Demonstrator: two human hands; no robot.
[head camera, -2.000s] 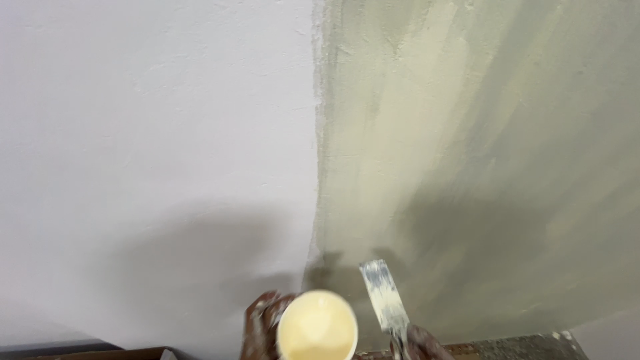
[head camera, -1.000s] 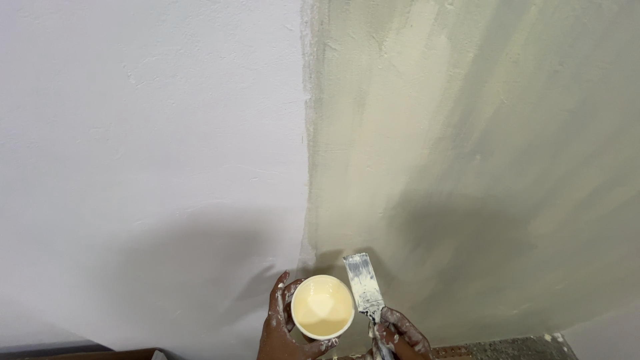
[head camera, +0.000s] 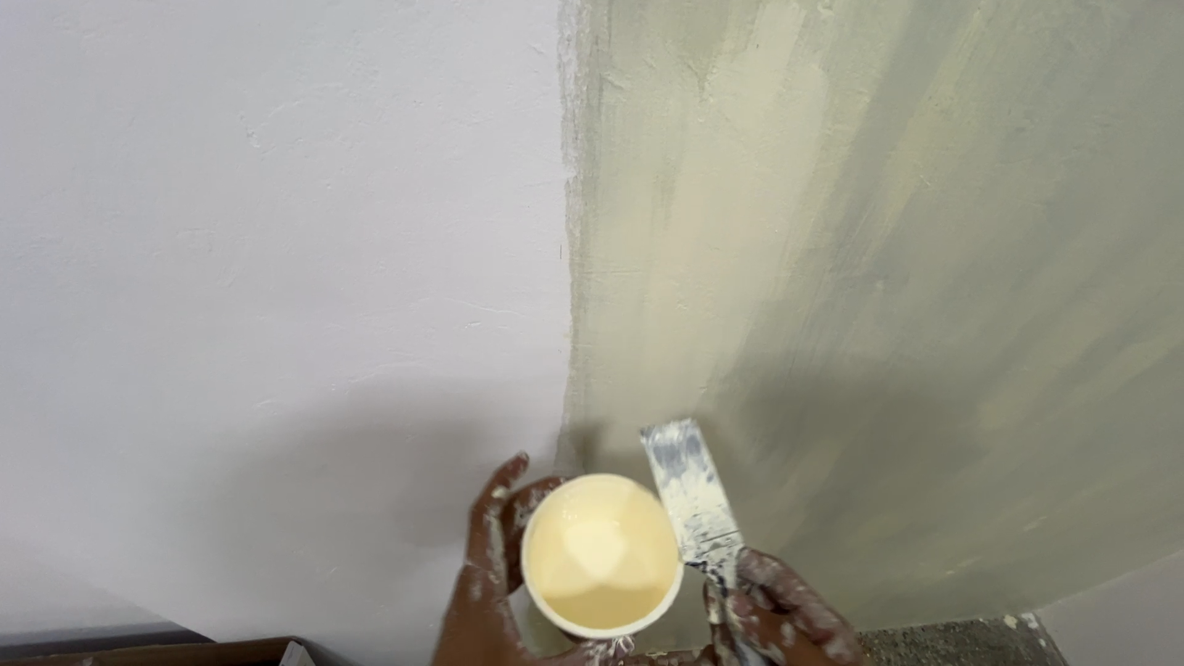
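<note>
My left hand (head camera: 490, 564), smeared with pale paint, holds a round white cup (head camera: 603, 555) of cream-yellow paint around its side. To its right, my right hand (head camera: 786, 606), also paint-smeared, grips the handle of a flat scraper-like tool (head camera: 689, 490). Its broad end is coated with cream and grey-white paint, points up and lies close by the cup's rim; whether they touch I cannot tell. Behind both hands stands a wall, whitish on the left (head camera: 305, 231) and streaked with greenish-cream paint on the right (head camera: 832, 231), the two parts meeting along an uneven vertical line.
At the bottom left is the edge of a brown box-like object (head camera: 203, 652). A speckled, paint-spotted surface (head camera: 962, 643) runs along the wall's foot at the bottom right, beside a pale surface (head camera: 1119, 606). Shadows fall on the wall behind the hands.
Two seconds ago the tool was apart from the cup, to its right; now its broad end is close beside the rim. Both hands show more fully than in the earliest frame.
</note>
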